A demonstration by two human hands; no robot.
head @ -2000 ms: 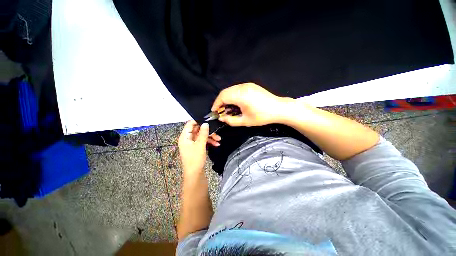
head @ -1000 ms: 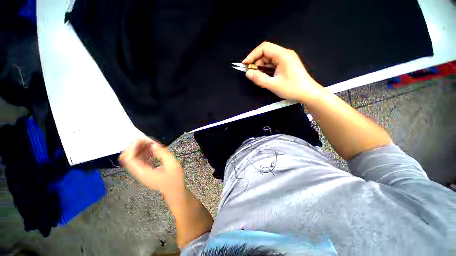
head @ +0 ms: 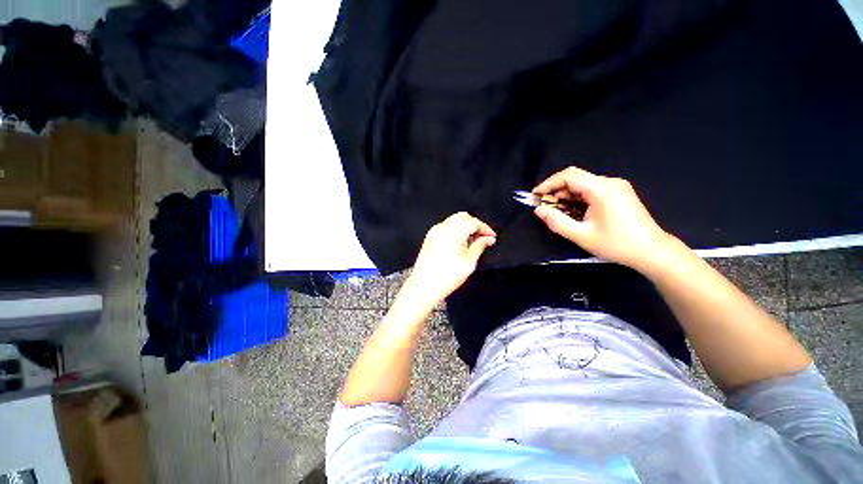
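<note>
A large plain black garment (head: 606, 104) lies spread over the white table (head: 308, 180) and reaches close to its near edge. My right hand (head: 601, 216) holds small thread snips (head: 528, 198) above the cloth, silver blades pointing left. My left hand (head: 456, 248) is over the garment near the table's near edge, thumb and fingertips brought together. Whether it pinches cloth or a thread cannot be told.
Dark cloth (head: 166, 61) is heaped left of the table. A blue crate (head: 248, 317) with dark cloth beside it stands on the speckled floor at the left. Cardboard boxes (head: 85, 175) are farther left. Black cloth (head: 606, 288) lies over my lap.
The view has shifted left. My left hand has come from beside the table corner onto the garment, its fingers closing together. My right hand still holds the snips, now nearer the left hand.
</note>
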